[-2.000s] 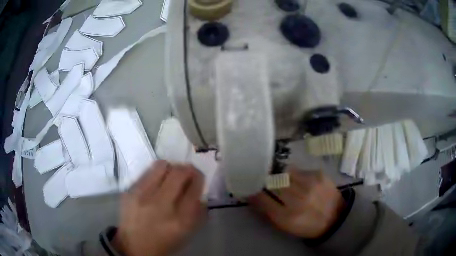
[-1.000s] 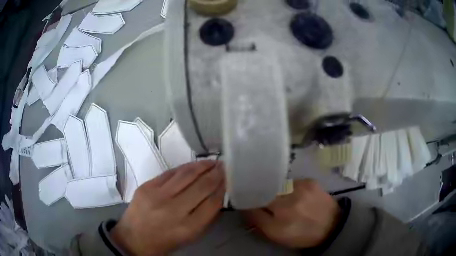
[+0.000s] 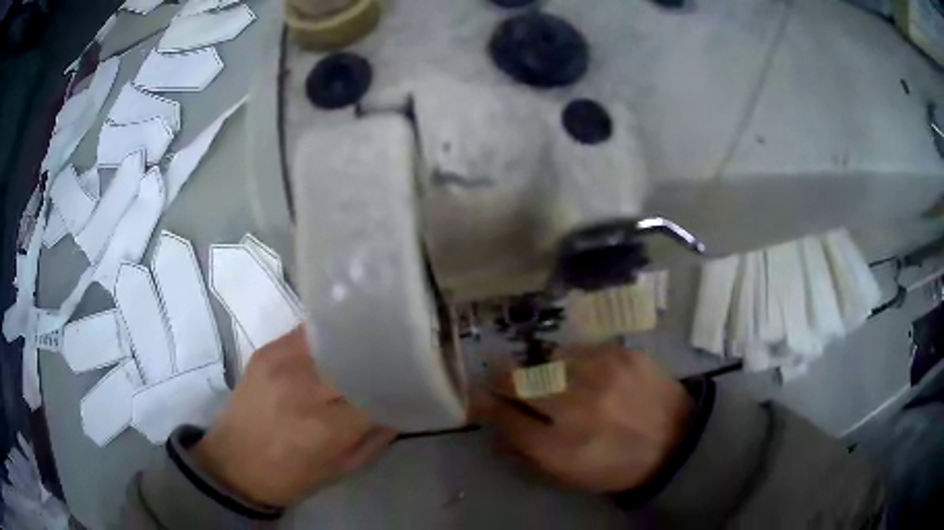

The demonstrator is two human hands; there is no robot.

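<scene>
White pointed fabric pieces (image 3: pixel 186 295) lie spread on the grey table at the left. My left hand (image 3: pixel 290 424) lies flat beside the nearest pieces, its fingertips hidden behind the rounded off-white cover (image 3: pixel 362 269) of the sewing machine head (image 3: pixel 476 155). My right hand (image 3: pixel 595 419) is under the needle area, its fingers curled by a cream ribbed block (image 3: pixel 540 380). A thin dark sliver (image 3: pixel 526 408) shows at its fingers; whether it is gripped is unclear. Any fabric at the needle is hidden.
Folded cream-white fabric strips (image 3: pixel 782 300) lie fanned under the machine arm at the right. A second ribbed block (image 3: pixel 618 308) and a bent silver lever (image 3: pixel 671 232) are above my right hand. A small printed label (image 3: pixel 47 339) is at the far left.
The view has shifted, so the machine head sits further left. My left hand has moved in towards the machine, its fingertips now behind the cover. My right hand stays by the needle area.
</scene>
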